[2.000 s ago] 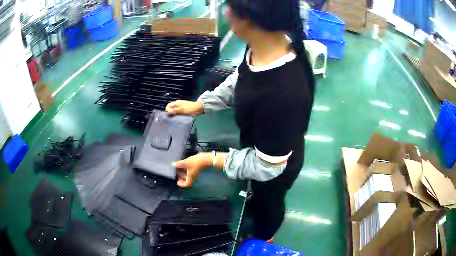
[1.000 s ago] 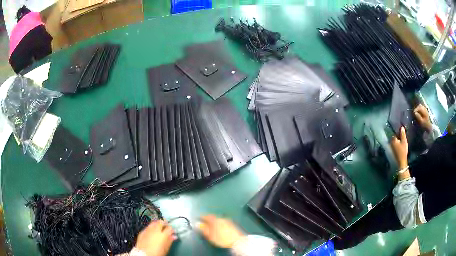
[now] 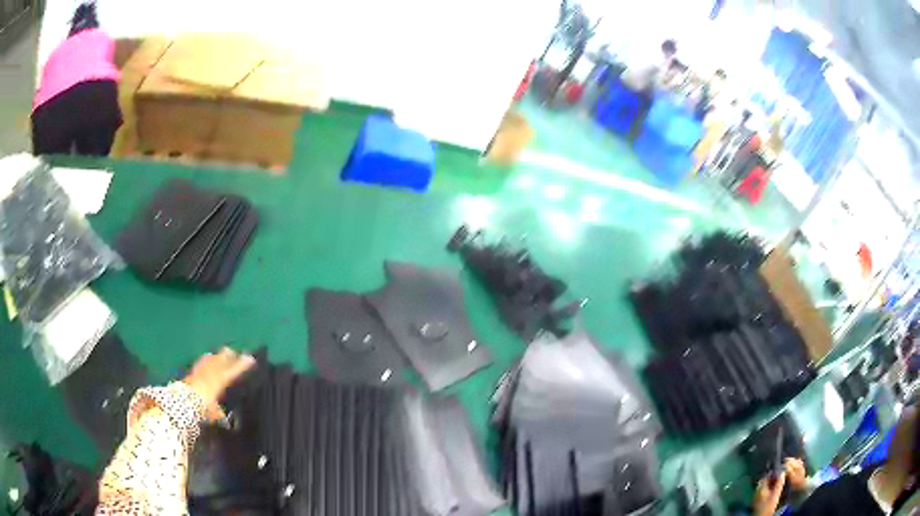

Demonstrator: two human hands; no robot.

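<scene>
My left hand (image 3: 217, 383), in a pale speckled sleeve, reaches over the left end of a fanned stack of black panels (image 3: 353, 438). It is blurred, and I cannot tell whether its fingers hold anything. My right hand is out of the picture. Two black panels (image 3: 353, 338) with small loops and silver dots lie behind the stack. A greyer fanned stack (image 3: 570, 413) is right of it. A dark tangled cord pile (image 3: 45, 484) shows at the lower left, cut off by the edge.
A smaller panel stack (image 3: 187, 237) and a clear plastic bag (image 3: 50, 247) lie at the left. A cord bundle (image 3: 514, 282) is mid-table, dense black stacks (image 3: 721, 338) at the right. Another person's hands (image 3: 782, 484) show lower right. A person in pink (image 3: 79, 76) stands beyond, near cartons.
The view has tilted up and shifted. My left hand has moved from the cord pile to the left end of the fanned stack. My right hand has left the picture.
</scene>
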